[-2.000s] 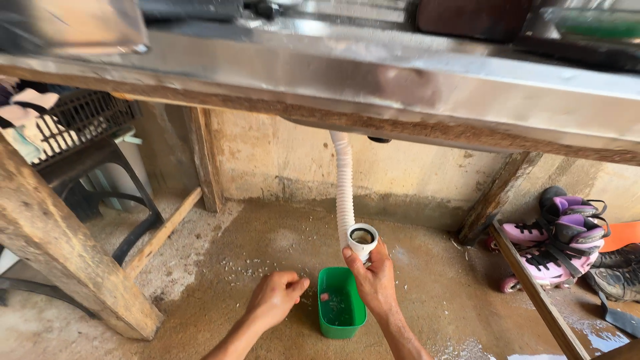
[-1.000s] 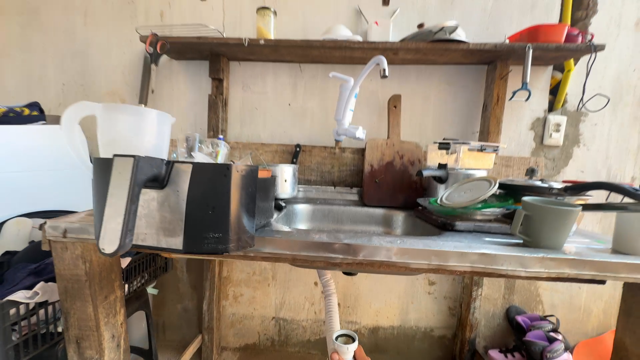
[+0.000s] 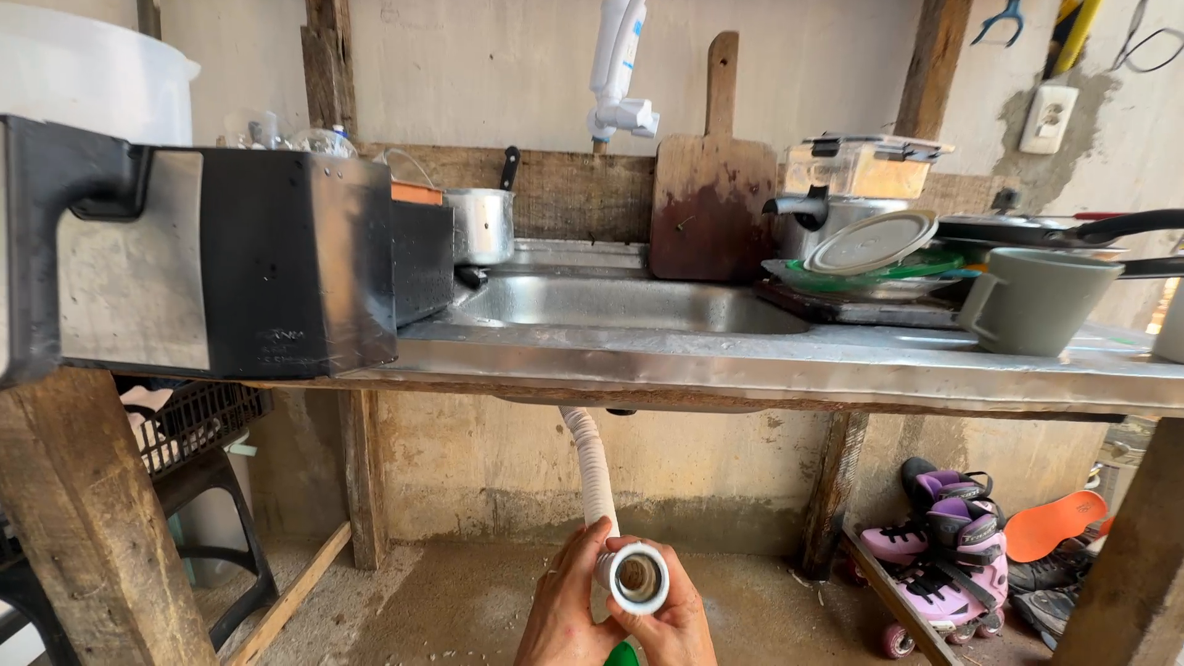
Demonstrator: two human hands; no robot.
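Note:
A white corrugated drain hose point(image 3: 594, 467) hangs beneath the stainless steel sink point(image 3: 638, 303). Its white plastic end fitting point(image 3: 659, 578) faces the camera, and a brownish ribbed inside shows through the round opening. My right hand point(image 3: 671, 615) grips the fitting from the right, thumb below the rim. My left hand point(image 3: 566, 601) is closed around the hose and the fitting's left side. Between the wrists, at the bottom edge, a bit of the green plastic container point(image 3: 622, 655) shows; the rest of it is hidden.
The counter's metal front edge point(image 3: 740, 375) runs above my hands. On it stand a black appliance point(image 3: 259, 264), a pot point(image 3: 481, 227), a wooden cutting board point(image 3: 714, 199), stacked dishes and a mug point(image 3: 1041, 301). Inline skates point(image 3: 953, 564) lie at the right, behind a wooden rail. A crate point(image 3: 199, 421) is at the left.
My left hand, apart from the hose two seconds ago, is now on it beside my right hand. The fitting's opening now faces the camera. The view rose, then came back down partway.

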